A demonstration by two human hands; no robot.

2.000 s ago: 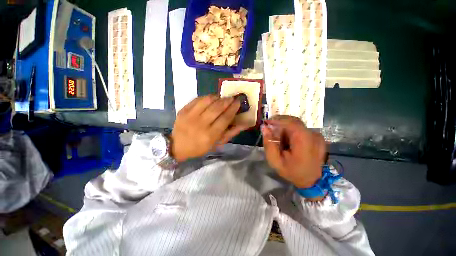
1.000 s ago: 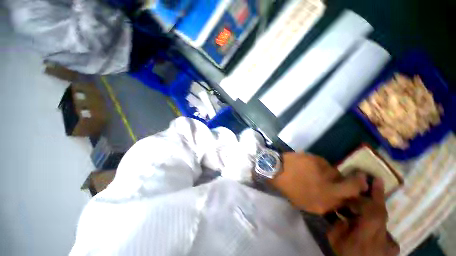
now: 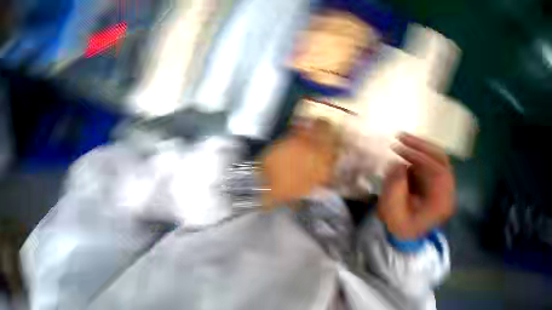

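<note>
The view is strongly blurred. My left hand [image 3: 299,163] is at the near edge of the cream pad [image 3: 324,111]; its fingers are smeared, and whether it holds anything cannot be told. My right hand [image 3: 419,186] is to the right, over the near end of the pale adhesive sheets [image 3: 393,91], with fingers curled and thumb near the fingertips. No tweezers or housing can be made out in either hand.
A blue bin [image 3: 387,18] with a tan pile stands behind the pad. White strips [image 3: 242,66] and a printed strip [image 3: 172,60] lie to the left. A blurred blue box with a red display [image 3: 106,39] is at the far left. A cream ribbed card [image 3: 457,124] lies right.
The view has swung back to the right since a second ago. My hands, together over the pad then, are now apart, with my right hand over the sheets.
</note>
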